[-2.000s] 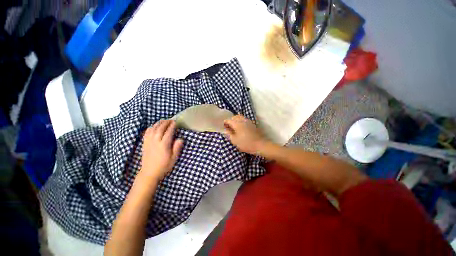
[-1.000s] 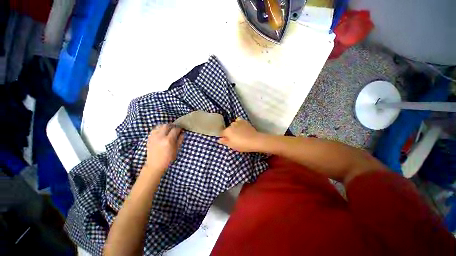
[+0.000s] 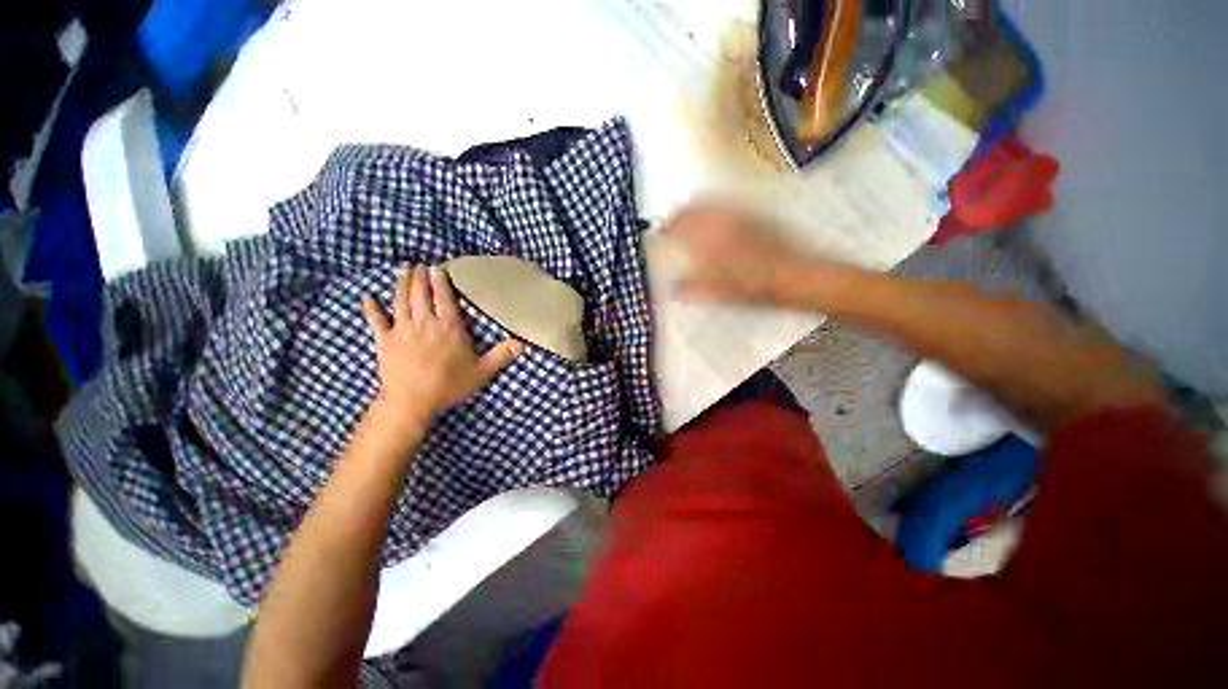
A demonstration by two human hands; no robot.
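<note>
The black-and-white checked garment [image 3: 310,350] lies loosely over the padded form in the middle of the head view. The beige end of the padded form [image 3: 519,299] shows through a curved opening in the garment. My left hand [image 3: 428,343] lies flat on the check beside the opening, fingers spread, holding nothing. My right hand [image 3: 734,256] is blurred, off the garment to its right, over the white table; its fingers are unclear. The iron [image 3: 828,74], with an orange-brown handle, rests at the top right, beyond my right hand.
The white table [image 3: 445,67] has a scorched patch beside the iron. A red cloth [image 3: 999,189] is at the table's right corner. A white round base [image 3: 949,408] stands on the speckled floor. A white bar [image 3: 131,189] is at the left, a blue crate [image 3: 202,41] behind.
My right hand has left the edge of the opening and moved right and up, towards the iron. My left hand has flattened onto the garment with its fingers spread. The view has shifted.
</note>
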